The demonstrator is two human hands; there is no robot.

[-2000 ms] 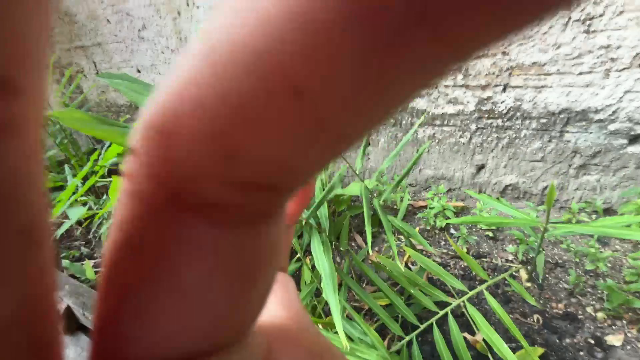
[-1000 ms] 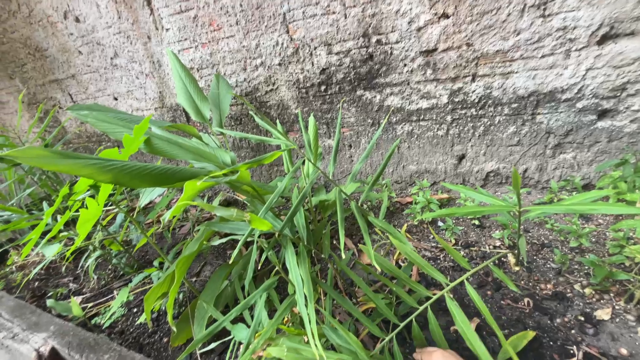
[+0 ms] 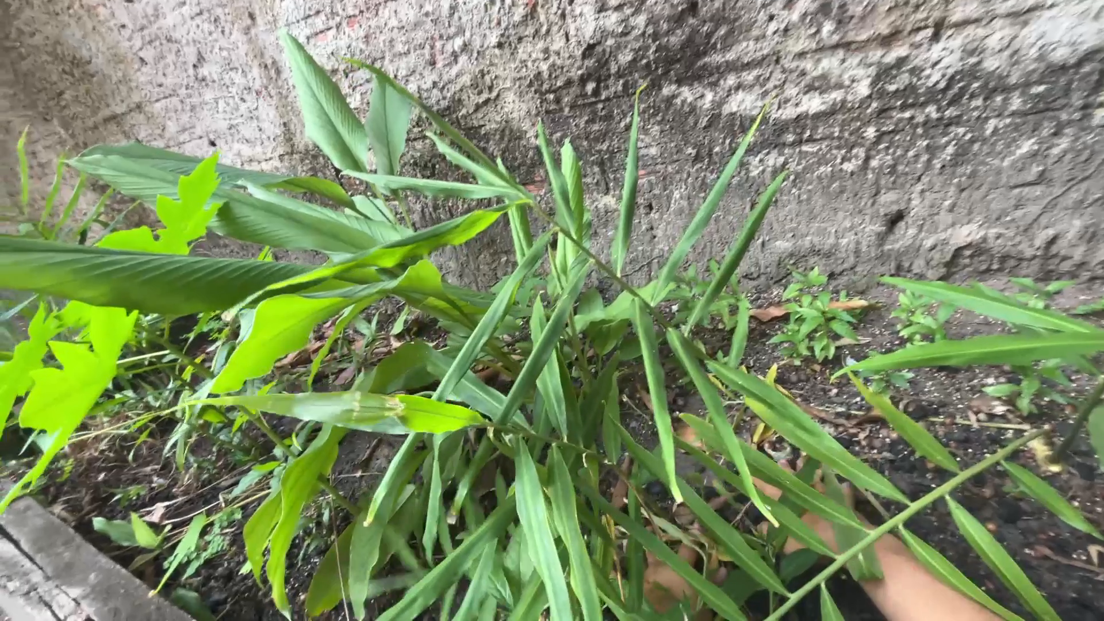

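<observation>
Reaching in from the lower right, my right hand [image 3: 815, 533] is low among the narrow leaves of a green leafy plant [image 3: 542, 517]. Leaves cover most of the hand, so its fingers and whatever they may hold cannot be made out. The bare forearm [image 3: 918, 582] shows at the bottom edge, below a slanting leafy stem [image 3: 914, 509]. Patches of skin also show between leaves left of the forearm. My left hand is out of view.
A rough, weathered wall [image 3: 862, 155] runs behind the plants. Broad leaves [image 3: 138, 276] and bright lobed leaves [image 3: 78, 371] spread at left. Small weeds [image 3: 815, 319] grow in dark soil [image 3: 1000, 509]. A grey slab edge [image 3: 69, 569] lies at lower left.
A hand that blocked much of the view two seconds ago is gone from there. More of my right hand and forearm now shows at lower right, among the leaves.
</observation>
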